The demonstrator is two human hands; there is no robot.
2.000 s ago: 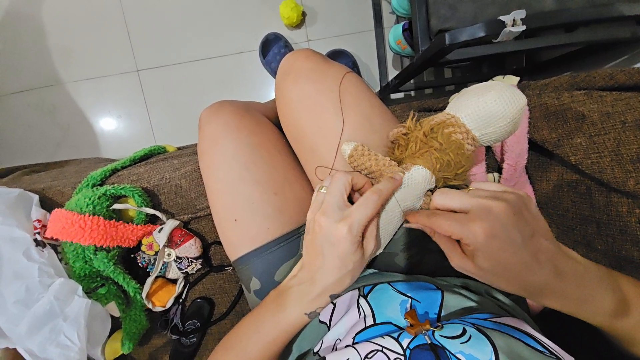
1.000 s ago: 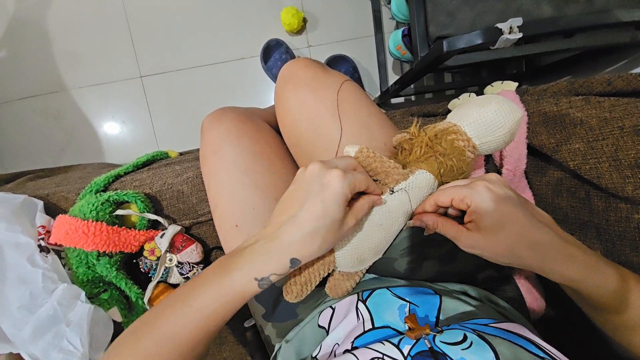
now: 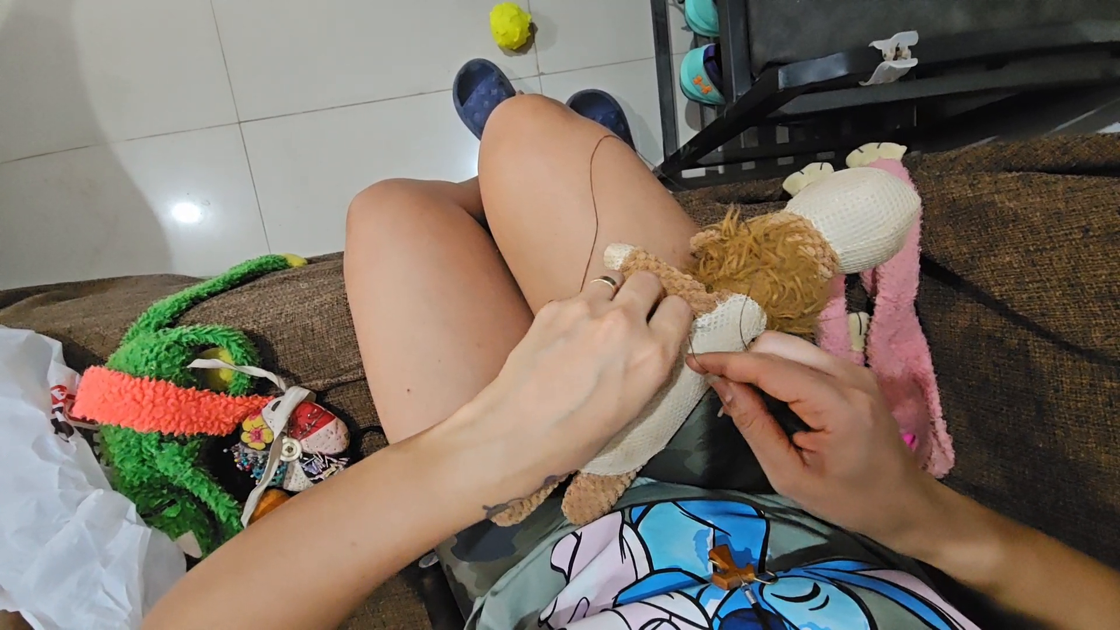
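Observation:
A stuffed toy animal (image 3: 665,420) with a cream body, tan limbs and a shaggy brown mane lies across the lap, its pale snout pointing to the upper right. My left hand (image 3: 595,350) is closed over its body and arm, steadying it. At the chest, the thumb and forefinger of my right hand (image 3: 787,402) pinch something thin, with a metallic glint below the fingertips; it looks like a needle, though most of it is hidden. Dark thread (image 3: 597,206) loops over the thigh to my left hand, and a short strand shows on the toy's chest.
On the brown sofa (image 3: 1032,289) lie a pink plush (image 3: 897,332) at right and a green plush (image 3: 166,350) with a coral band (image 3: 166,401), a beaded pincushion-like item (image 3: 297,437) and a white bag (image 3: 61,490) at left. A black metal frame (image 3: 752,96) stands beyond.
My right hand has moved up and left to the toy's chest near my left hand. The toy's lower body, largely hidden two seconds ago, came into view.

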